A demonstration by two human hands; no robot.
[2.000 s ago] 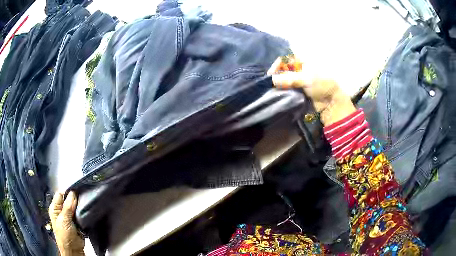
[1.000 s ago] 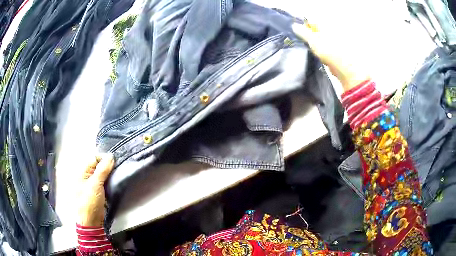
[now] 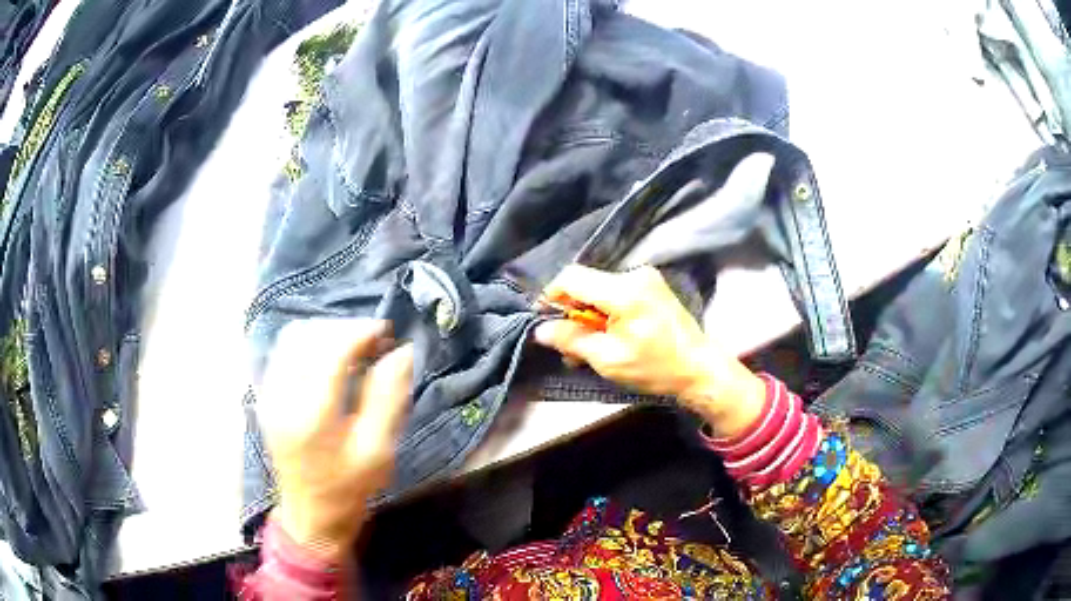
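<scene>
A dark blue-grey denim jacket (image 3: 517,176) lies bunched in front of me, its button placket (image 3: 816,258) curling over on the right. My right hand (image 3: 640,335) is closed around the small orange-handled thread snips (image 3: 578,311), at the bunched cloth near the jacket's middle; the blades are hard to make out. My left hand (image 3: 335,417) is blurred, over the lower left of the jacket, with thumb and fingers apart. Whether it touches the cloth is unclear. A folded, rolled edge of cloth (image 3: 437,299) stands up between the hands.
Dark denim garments with buttons (image 3: 100,270) are piled along the left. More denim (image 3: 940,364) hangs at the right, and pale garments (image 3: 1034,71) lie at the upper right. The white tabletop's near edge (image 3: 188,558) runs diagonally below the jacket.
The placket was stretched between both hands; now its right part is loose and curled. My right hand has moved down and left to the middle. My left hand has moved right and released the placket end.
</scene>
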